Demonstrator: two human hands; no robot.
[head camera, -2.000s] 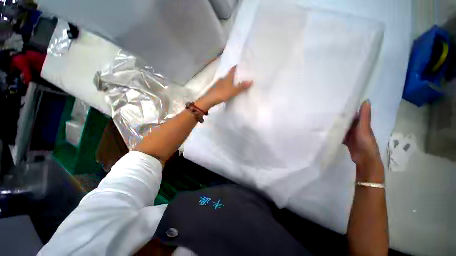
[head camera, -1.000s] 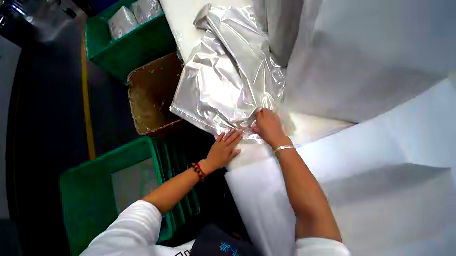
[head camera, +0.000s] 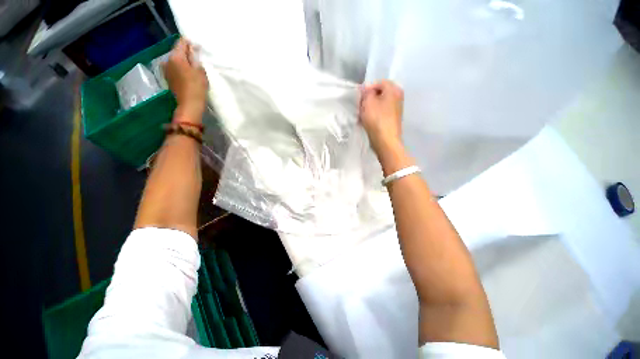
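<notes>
A clear, crinkly polybag (head camera: 281, 116) is stretched between my two hands over the table's left edge. My left hand (head camera: 187, 78) grips its upper left corner. My right hand (head camera: 382, 109) pinches its upper right side. The shiny stack of polybags (head camera: 256, 186) lies below it, and where one ends and the other begins is hard to tell. A paper-wrapped bag (head camera: 526, 280) lies at the lower right on the white paper sheets (head camera: 523, 182), cut off by the picture's edge.
Large whitish wrapped totes (head camera: 477, 63) stand beyond my right hand. A dark blue tape roll (head camera: 620, 199) lies at the right. A green crate (head camera: 130, 130) with white packets is on the floor at left. Another green crate (head camera: 74, 319) is at the lower left.
Both hands have moved up and apart from the polybag stack, pulling a polybag out between them. The view has shifted, and the tape roll now shows at the right.
</notes>
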